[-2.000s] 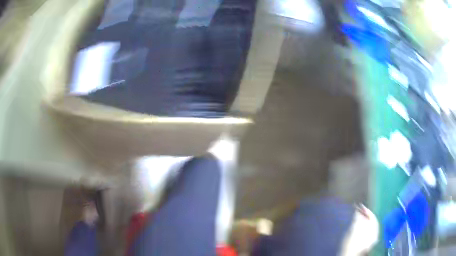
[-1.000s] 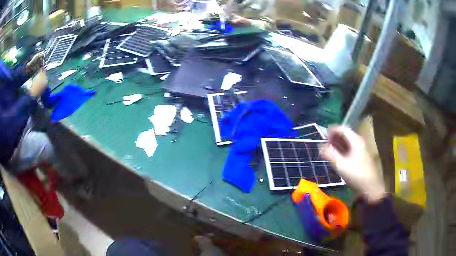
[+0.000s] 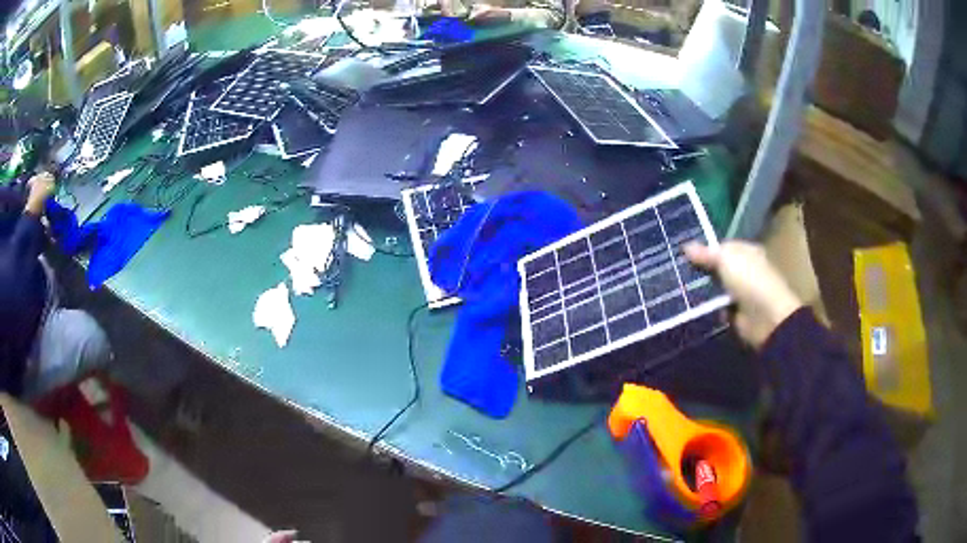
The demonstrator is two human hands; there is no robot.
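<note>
My right hand (image 3: 751, 288) grips the right edge of a small solar panel (image 3: 615, 281), thumb over its front. The panel is tilted, its gridded front facing me, raised above the green workbench (image 3: 350, 366). A blue cloth (image 3: 486, 366) lies to its left, beside and partly over another panel (image 3: 421, 228). A black lead (image 3: 557, 454) runs along the bench below the held panel. Of my left hand (image 3: 284, 537), only a small bit of fingers shows at the bottom edge; what it does cannot be seen.
An orange-and-blue tape dispenser (image 3: 679, 451) lies at the near right bench edge. White scraps (image 3: 308, 257) lie on the bench, with heaped panels (image 3: 414, 149) behind. A metal post (image 3: 779, 127) and cartons (image 3: 854, 170) stand right. A person (image 3: 69, 339) is at the left by a red stool.
The view has swung from the open carton to the bench. My right hand has taken hold of the panel and lifted and tilted it from beside the blue cloth.
</note>
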